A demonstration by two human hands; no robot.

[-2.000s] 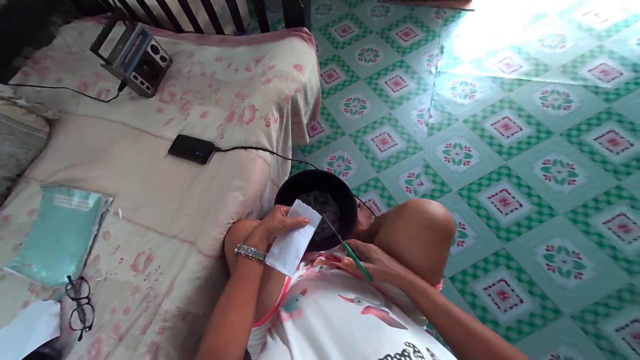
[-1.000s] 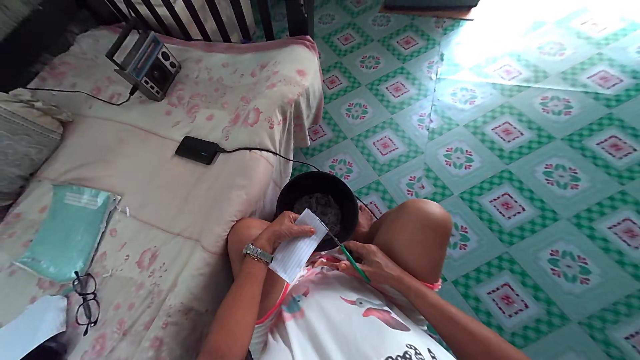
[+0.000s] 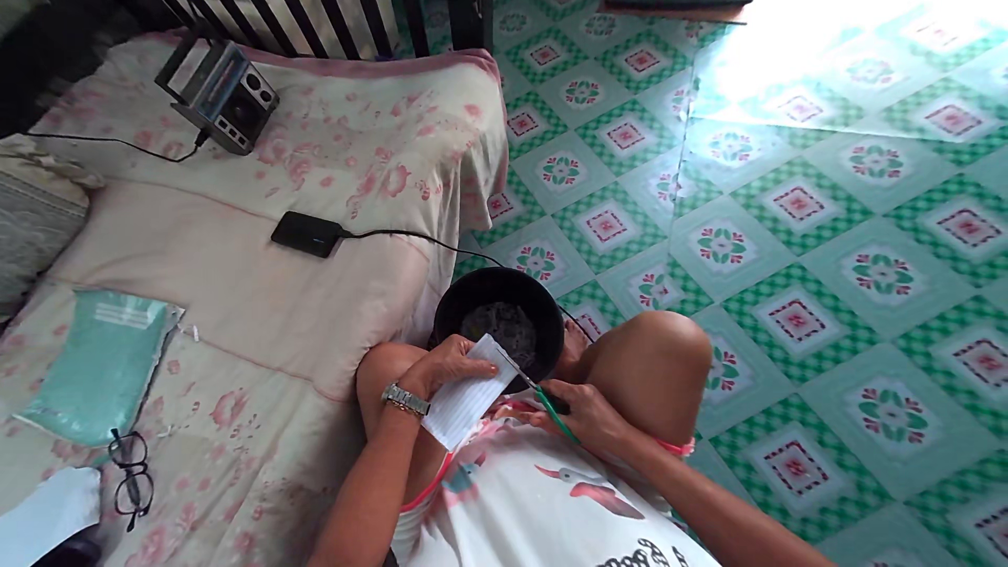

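My left hand (image 3: 455, 366), with a metal-band watch (image 3: 405, 399) at the wrist, holds a folded sheet of lined white paper (image 3: 466, 398) above my lap. In my right hand (image 3: 581, 413) are green-handled scissors (image 3: 555, 413), their blades pointing up and left to the paper's upper right edge. Whether the blades are parted or closed on the paper is too small to tell. Just beyond both hands, between my knees, stands a round black bucket (image 3: 543, 303) with small pale scraps (image 3: 504, 327) in its bottom.
On the flower-patterned bed (image 3: 315, 315) to the left are a radio (image 3: 228, 98), a black device (image 3: 307, 234) with a cable, a green plastic packet (image 3: 102, 362), eyeglasses (image 3: 132, 479) and white paper (image 3: 51, 508). Green patterned flooring (image 3: 787, 315) lies to the right.
The paper in my left hand has tilted further to the right at its top since the oldest frame. Both hands keep their holds over the near side of the bucket.
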